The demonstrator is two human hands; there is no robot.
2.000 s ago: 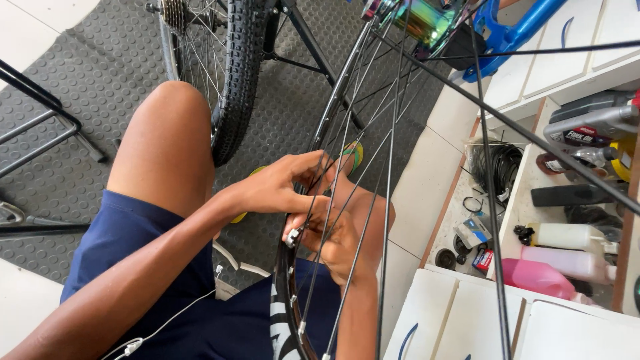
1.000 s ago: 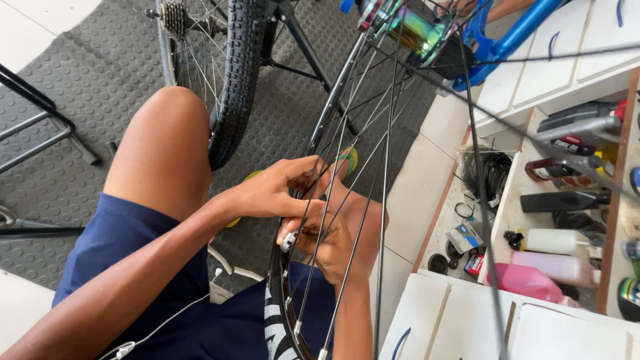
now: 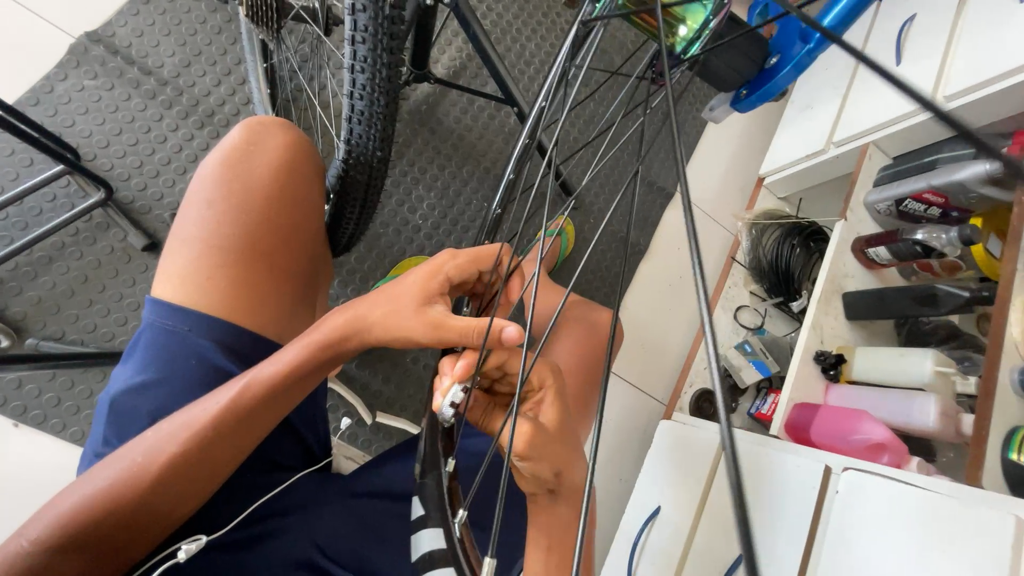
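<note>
A bicycle wheel with a black rim (image 3: pixel 428 480), thin dark spokes (image 3: pixel 708 320) and a shiny multicoloured hub (image 3: pixel 668 24) stands close in front of me. My left hand (image 3: pixel 460 300) reaches in from the left at the rim, its thumb stretched out beside the spokes and its other fingers bent. Whether it grips a spoke or the rim cannot be told. Just below, my right hand (image 3: pixel 516 408) holds a small silver knurled metal tool (image 3: pixel 453 404), apparently a spoke wrench, between thumb and fingers at the rim's inner side. Spokes cross in front of this hand.
Another wheel with a knobby tyre (image 3: pixel 368 120) stands on a studded rubber mat (image 3: pixel 432 184), near black stand legs (image 3: pixel 492 64). At right, an open white drawer (image 3: pixel 808 336) holds bottles, a pink container (image 3: pixel 848 432) and coiled black cable (image 3: pixel 780 252). A blue frame part (image 3: pixel 800 56) is above.
</note>
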